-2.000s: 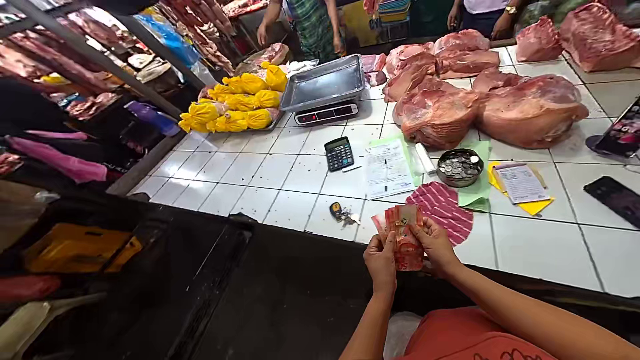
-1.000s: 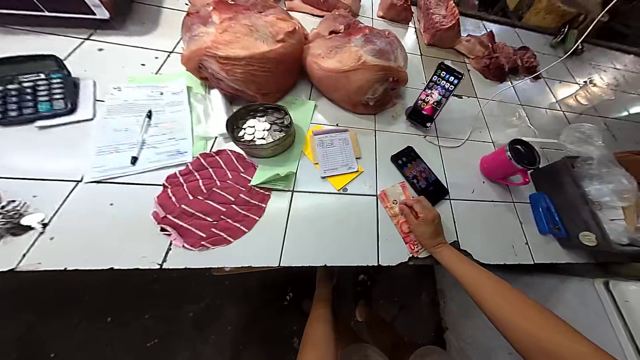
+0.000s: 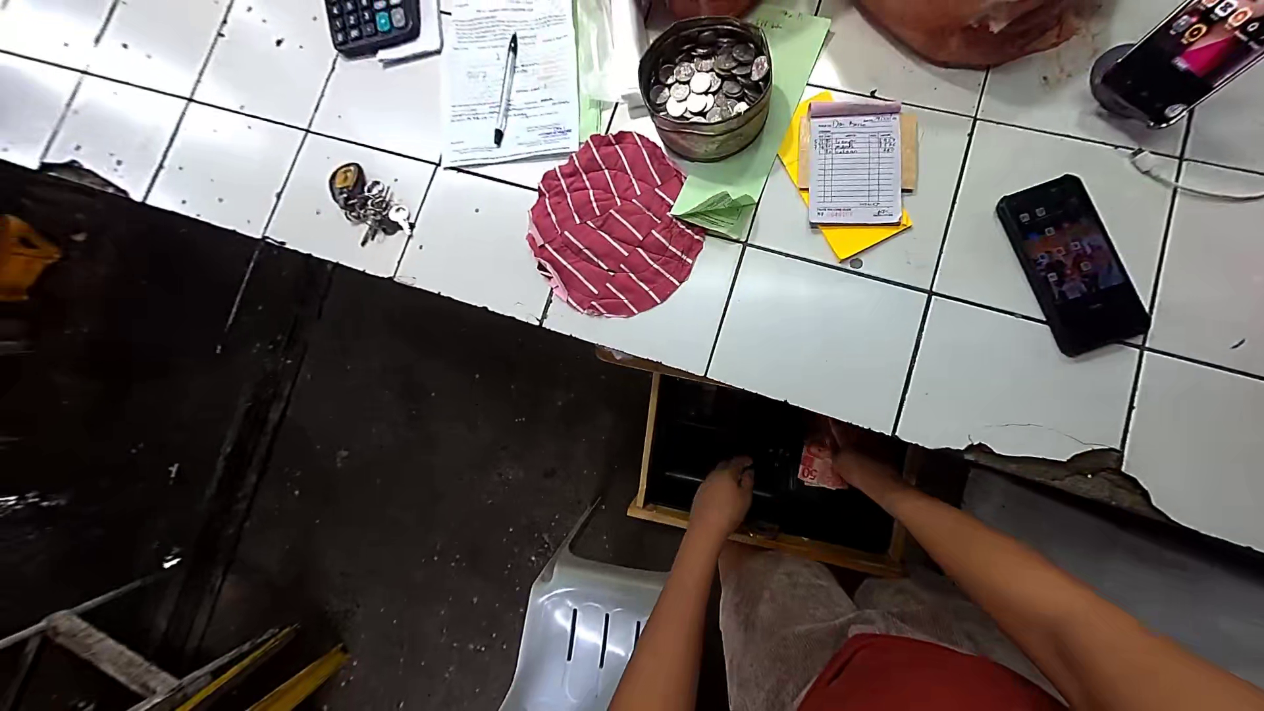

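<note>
Below the tiled counter's edge, a wooden drawer [image 3: 770, 538] is pulled out over my lap, its inside dark. My right hand [image 3: 851, 462] is in its right part, closed on red banknotes [image 3: 819, 466]; the fingers are partly under the counter edge. My left hand [image 3: 726, 491] reaches over the drawer's front, its fingers in shadow, so what they touch is hidden. On the counter above lie a round red striped cloth pad [image 3: 620, 225], a round tin of coins [image 3: 705, 99] on green paper, and a receipt pad [image 3: 855, 168] over a yellow envelope.
A black smartphone [image 3: 1072, 265] lies at the right, with another phone [image 3: 1190, 61] beyond it. Keys [image 3: 369, 205], a calculator [image 3: 373, 24] and a pen on papers [image 3: 506, 91] are at the left. Raw meat [image 3: 973, 30] sits at the top. A grey plastic chair [image 3: 583, 632] stands below.
My right hand has moved from the countertop beside the phone down into the drawer, with the banknotes. Two seconds ago both hands held notes above the counter edge. The view has tilted down.
</note>
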